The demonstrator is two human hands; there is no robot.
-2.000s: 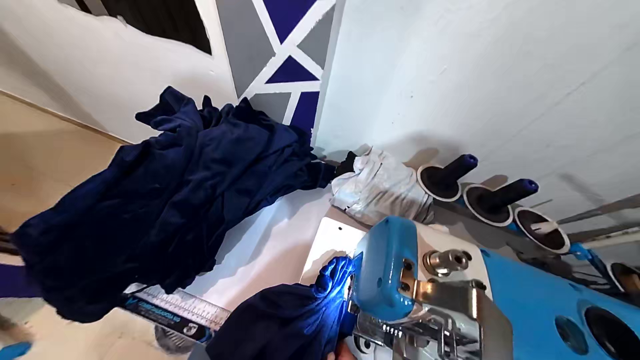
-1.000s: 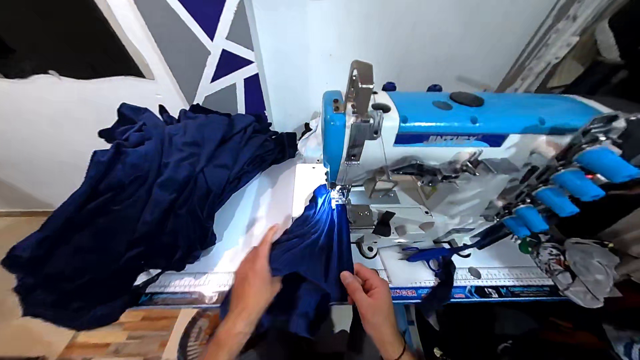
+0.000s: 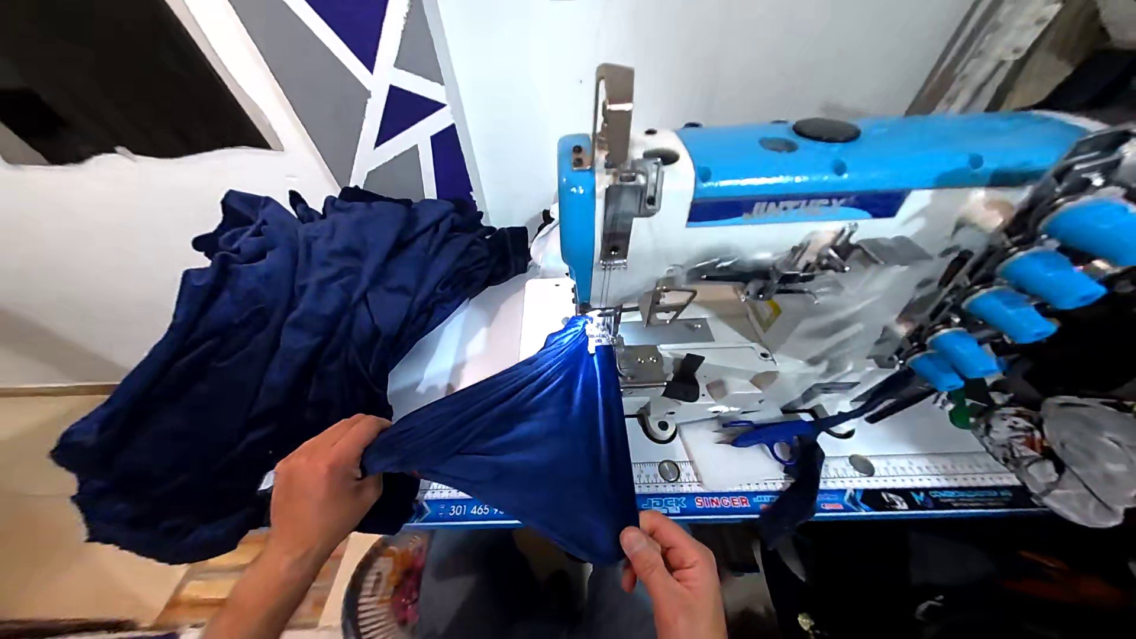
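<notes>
A piece of navy blue knit fabric runs from the presser foot of a blue and white industrial sewing machine toward the table's front edge. My left hand grips its bunched left side, and my right hand pinches its lower right corner between thumb and fingers. Between the hands the cloth is stretched taut. A lamp lights the cloth at the needles. A heap of navy garments lies left of the machine, just behind my left hand.
Blue-handled scissors lie on the table right of the fabric, by a dark cloth strip. Blue tension knobs and a clear plastic bag are at the right. A ruler strip lines the front edge. A basket stands below.
My left hand has moved left from on top of the cloth and now grips its side. The cloth is spread wider and tauter. The view swung round between the two earlier frames.
</notes>
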